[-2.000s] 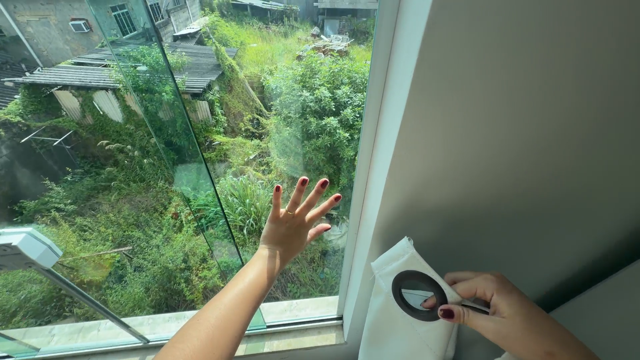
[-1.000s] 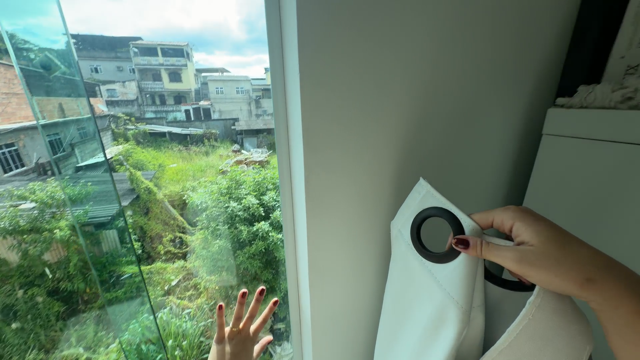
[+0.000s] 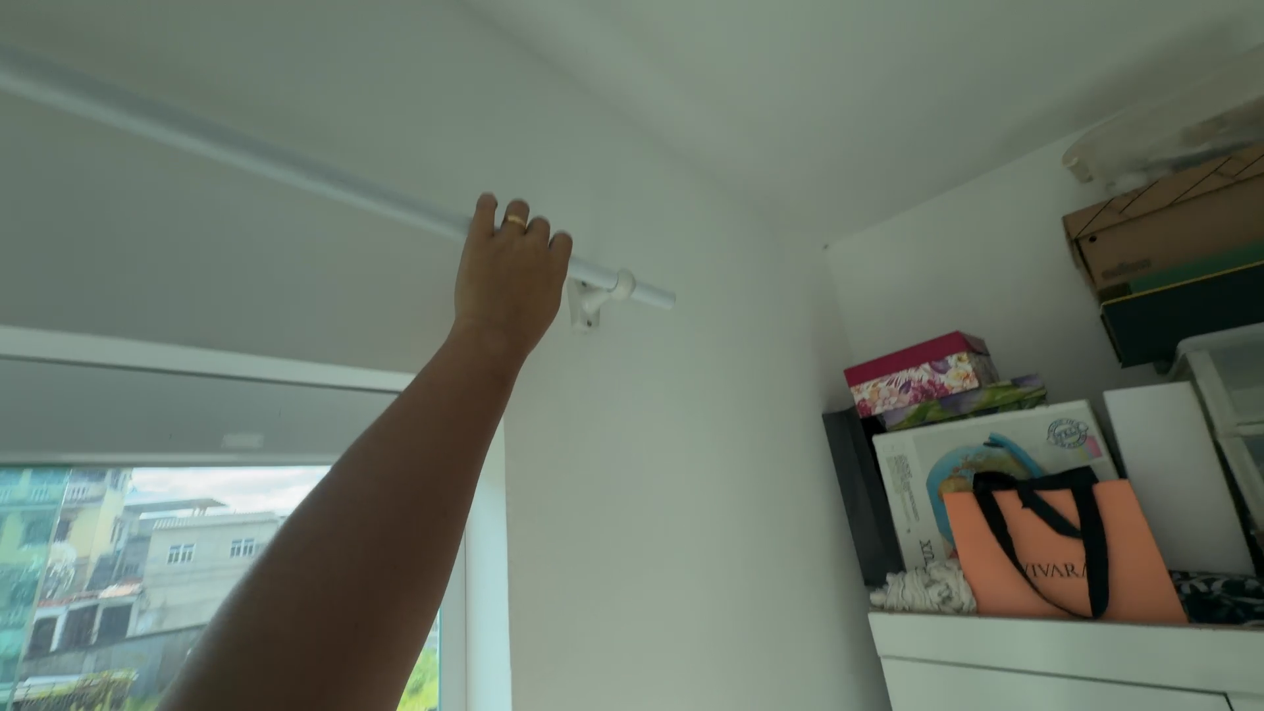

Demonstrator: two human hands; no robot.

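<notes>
Raised high, my left hand (image 3: pixel 512 281) has its fingers over a white curtain rod (image 3: pixel 346 188) near the rod's right end. A ring sits on one finger. Just right of the hand, a white wall bracket (image 3: pixel 592 296) carries the rod, whose end sticks out a little past it. No curtain hangs on the visible stretch of rod. My right hand is out of view, and so is the white fabric with dark eyelets.
A white-framed window (image 3: pixel 486 592) lies below the rod. At right, a white cabinet (image 3: pixel 1047 642) bears an orange paper bag (image 3: pixel 1071 553), a picture-printed box (image 3: pixel 899 474) and a floral box (image 3: pixel 923 375). More boxes (image 3: pixel 1165 247) are stacked high at far right.
The view has swung up from the window to the ceiling. My left hand, spread before the window earlier, is now up on the rod. My right hand and the eyelet fabric have left the view.
</notes>
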